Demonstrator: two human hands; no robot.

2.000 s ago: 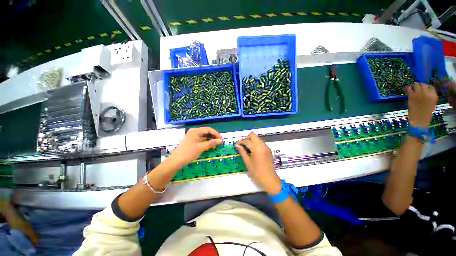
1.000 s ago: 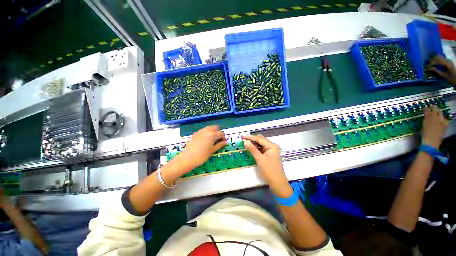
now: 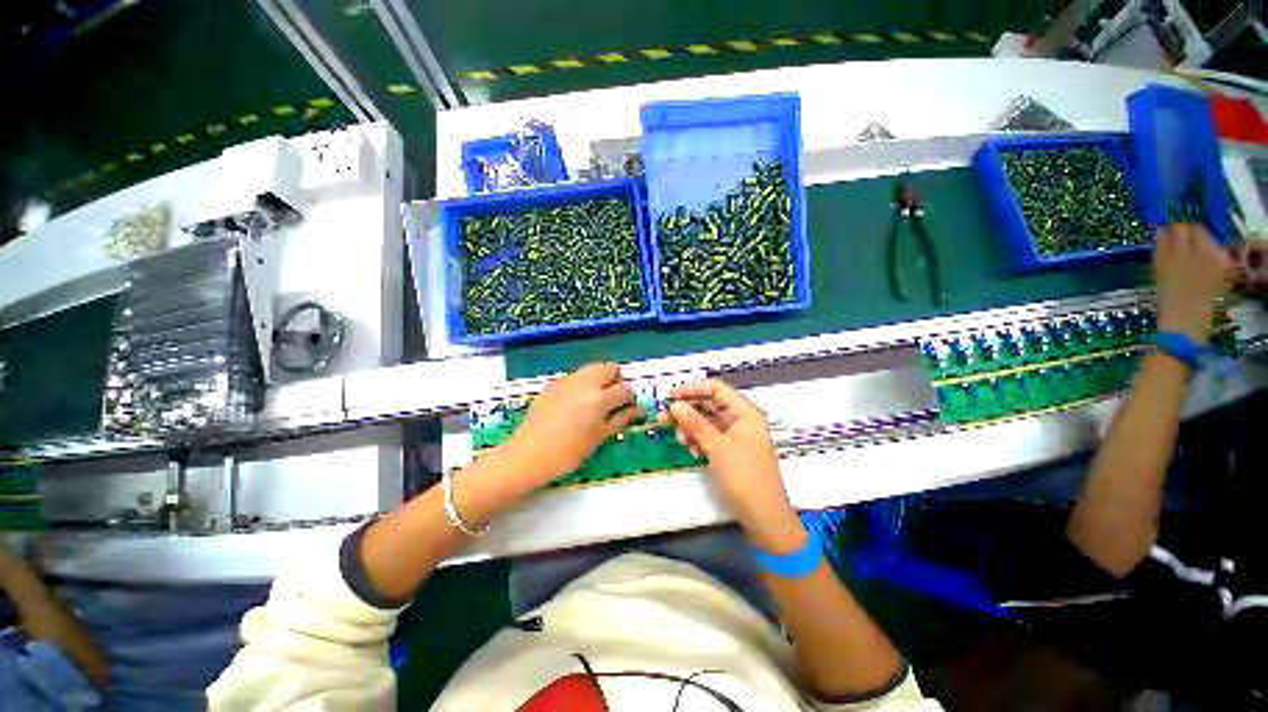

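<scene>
A green PCB panel lies in the pale conveyor rail in front of me, with small parts along its upper row. My left hand is bent over the panel's upper edge, fingertips low at the boards. My right hand is just right of it, thumb and fingertips close together over the panel's right end. Whether either hand holds a part is too small to tell. Two blue bins of dark capacitors with yellow-green stripes, a wide one and a taller one, stand behind the rail.
Green-handled cutters lie on the dark green mat. At right, another person's hand is near more blue bins and a second panel. A shiny silvery stack and dark ring are at left. Another person's arm shows lower left.
My hands stay over the panel with small finger shifts; my left fingertips are now lower on the boards. The person at right has moved a hand from the panel up towards the bins.
</scene>
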